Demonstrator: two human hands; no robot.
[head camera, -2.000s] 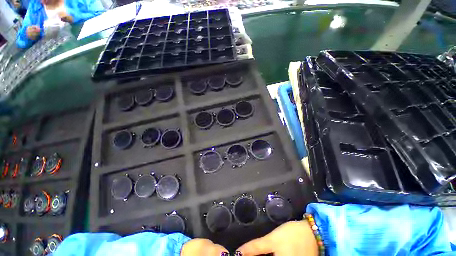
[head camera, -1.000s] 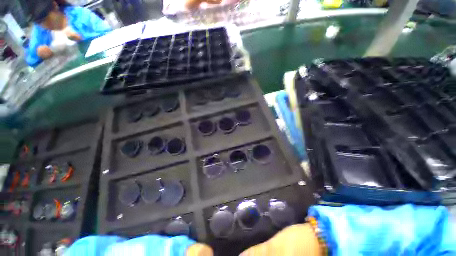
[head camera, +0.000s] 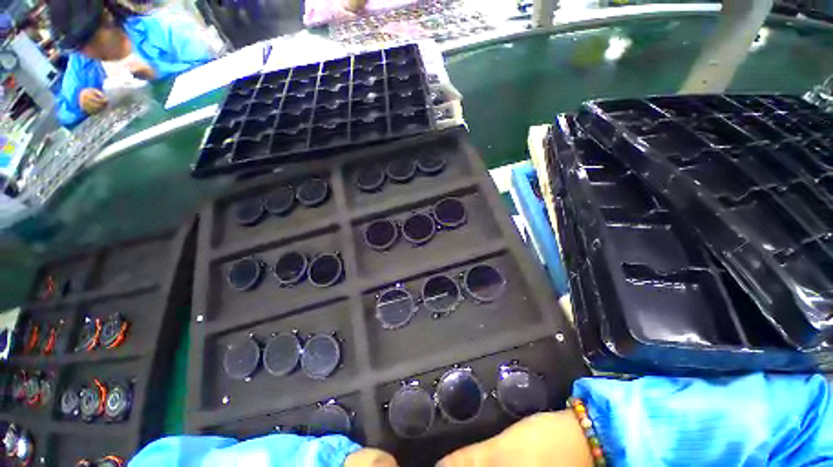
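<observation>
A dark foam tray (head camera: 361, 319) lies in front of me, with round watch heads (head camera: 459, 394) mostly in threes in its large pockets. My left hand (head camera: 370, 458) shows only as a sliver at the bottom edge, below a blue sleeve. My right hand (head camera: 516, 445) is at the bottom edge, right of it, with a beaded bracelet at the wrist. The fingers of both hands are cut off by the picture's edge, so what they hold is hidden. Both hands are at the near end of the foam tray.
Glossy black blister trays (head camera: 658, 283) are stacked at right. A small-cell tray (head camera: 320, 109) lies beyond the foam tray. A neighbouring foam tray (head camera: 169, 274) at left holds units with orange rings. A person in blue (head camera: 137, 55) sits at far left, near white paper (head camera: 219, 75).
The view has shifted slightly. Both hands are lower in the picture than two seconds ago, and the small dark thing between their fingertips is out of view. The trays look unchanged.
</observation>
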